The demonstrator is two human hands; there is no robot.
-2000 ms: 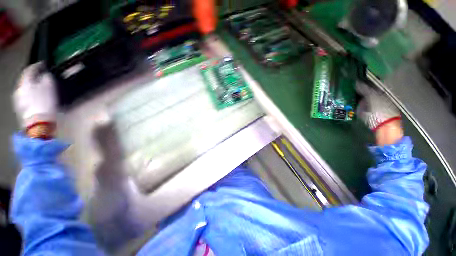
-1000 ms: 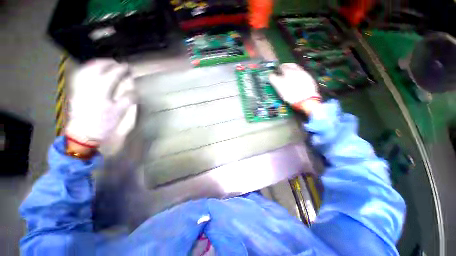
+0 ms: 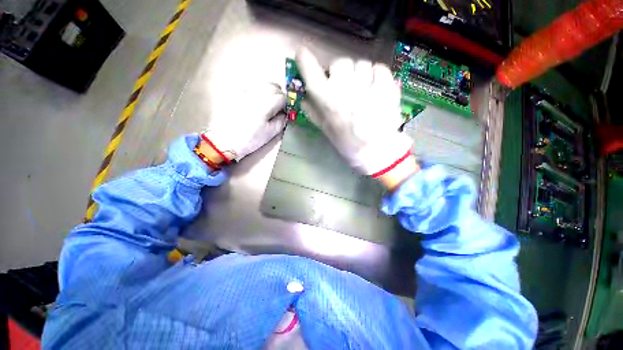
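A green circuit board point(image 3: 293, 92) lies between my two hands over the bench mat, mostly covered by my right hand. My left hand point(image 3: 248, 116), in a white glove with a red cuff, grips its left edge. My right hand point(image 3: 355, 113), gloved the same, lies across the board with its fingers over the far side; a green corner shows at its right. A second circuit board point(image 3: 434, 76) lies at the back right of the bench mat point(image 3: 328, 188).
A loaded black pallet point(image 3: 559, 167) lies on the green surface at right. A red-orange wrapped post point(image 3: 563, 41) crosses the upper right. Black boxes stand at the back, one holding yellow pieces point(image 3: 471, 7). A black tote point(image 3: 65, 41) stands at far left, past yellow-black tape point(image 3: 140, 85).
Both hands have come together at a circuit board on the mat; my left hand was empty and apart before. The view has turned, showing more floor at left.
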